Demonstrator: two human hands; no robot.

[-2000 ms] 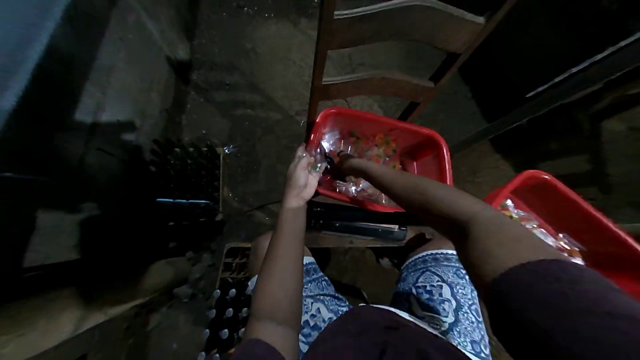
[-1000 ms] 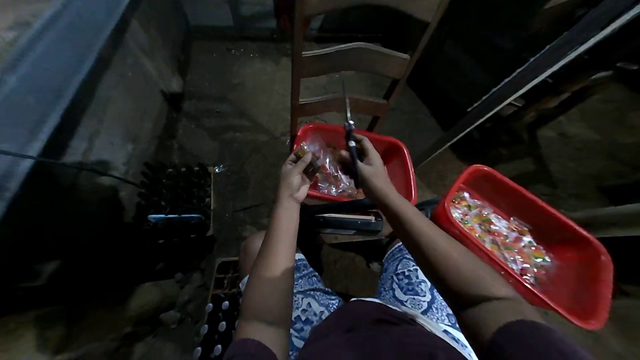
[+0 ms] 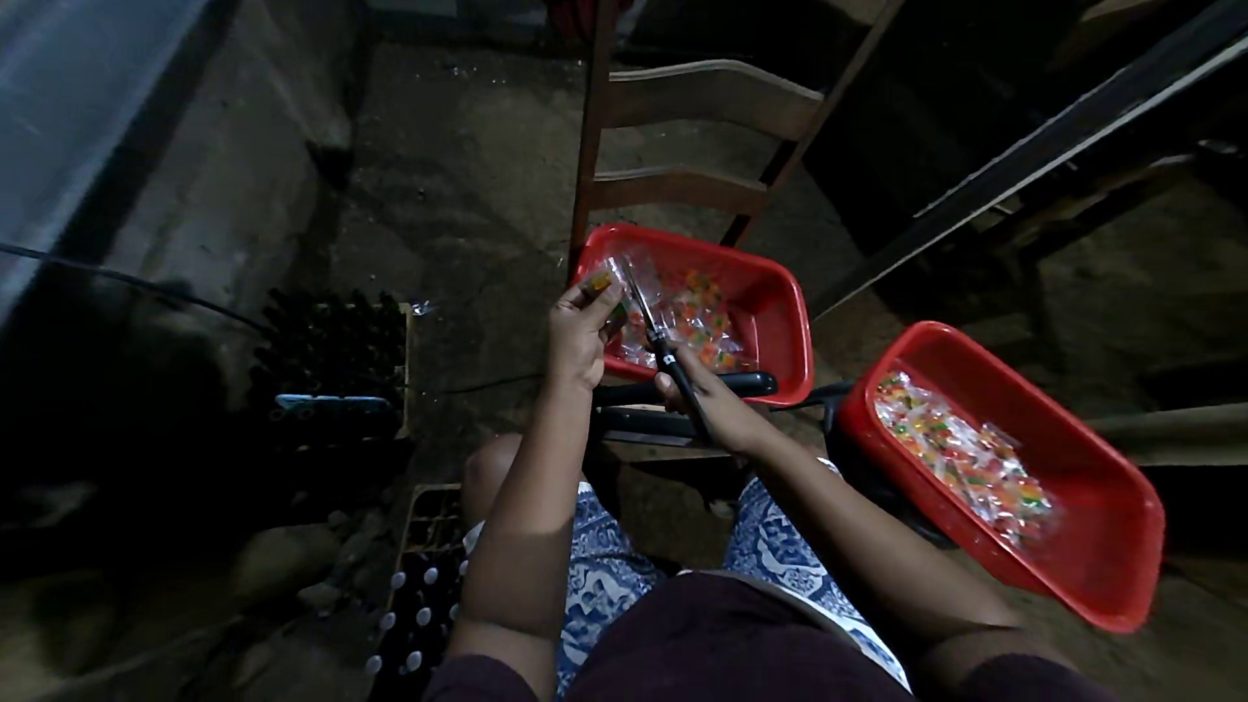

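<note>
My left hand (image 3: 583,327) pinches a clear plastic wrapper (image 3: 614,271) with a yellow piece inside, over the left end of a red plastic basin (image 3: 792,322). My right hand (image 3: 712,395) grips a long metal tool with a black handle (image 3: 680,382), perhaps scissors; its narrow tip reaches up to the wrapper at my left fingers. Beneath both hands, many clear-wrapped colourful pieces (image 3: 704,310) lie in the basin. A second red basin (image 3: 1121,526) at the right holds more small wrapped pieces (image 3: 960,458), orange, green and red.
A wooden ladder-back chair (image 3: 707,97) stands behind the near basin. A dark sealing device or bar (image 3: 648,426) lies before it. Crates of bottles (image 3: 327,351) stand at the left and by my leg (image 3: 424,595); a light-blue phone (image 3: 331,404) rests on the farther one. A cable (image 3: 127,280) crosses the left wall.
Two seconds ago my right hand was down inside the near basin; one second ago it held the tool upright. Now the tool leans left, its tip against the wrapper at my left hand.
</note>
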